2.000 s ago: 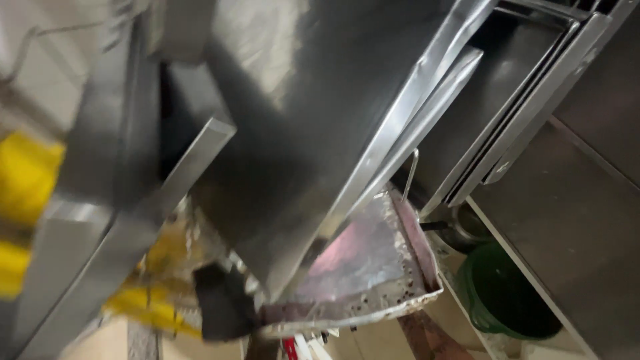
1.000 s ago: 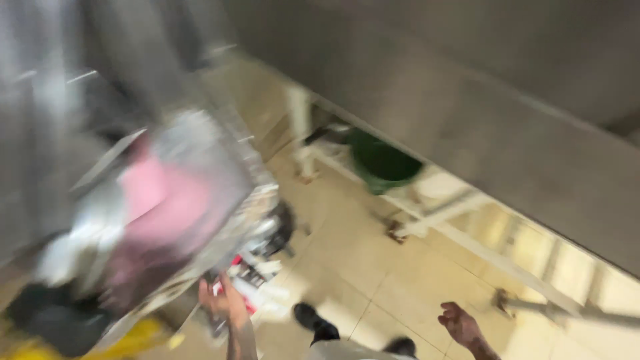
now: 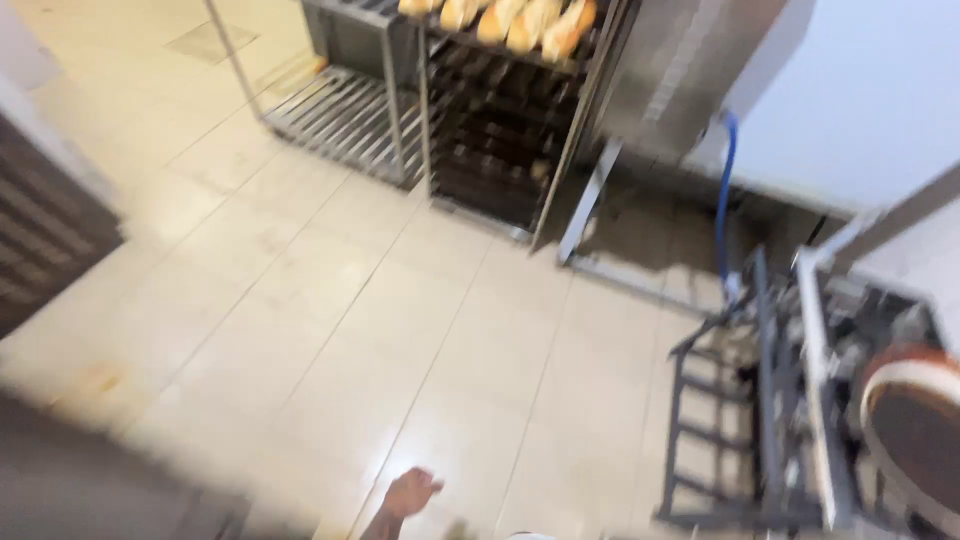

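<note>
My left hand (image 3: 411, 493) is low in the head view, a little left of centre, over the pale tiled floor (image 3: 405, 330). Its fingers are loosely curled, with one digit standing apart on the right side, and nothing shows in it. It touches no object that I can see. My right hand is out of view. At the top, golden baked pastries (image 3: 536, 26) lie in a row on a tray in a tall metal rack (image 3: 427, 127). The rack's lower part is dark, and its contents are unclear.
A slatted metal shelf unit (image 3: 341, 120) stands left of the rack. A blue hose (image 3: 724, 202) hangs along the wall at right. Nearer are a dark metal frame (image 3: 679, 435) and a round pan-like vessel (image 3: 911, 427) with a rusty-coloured rim. A dark ribbed unit (image 3: 45, 225) borders the left side.
The view has swung away from the steel surfaces and pink-lined tray to the floor and pastry rack. My right hand, visible one second ago, has left view. My left hand is now away from the tray.
</note>
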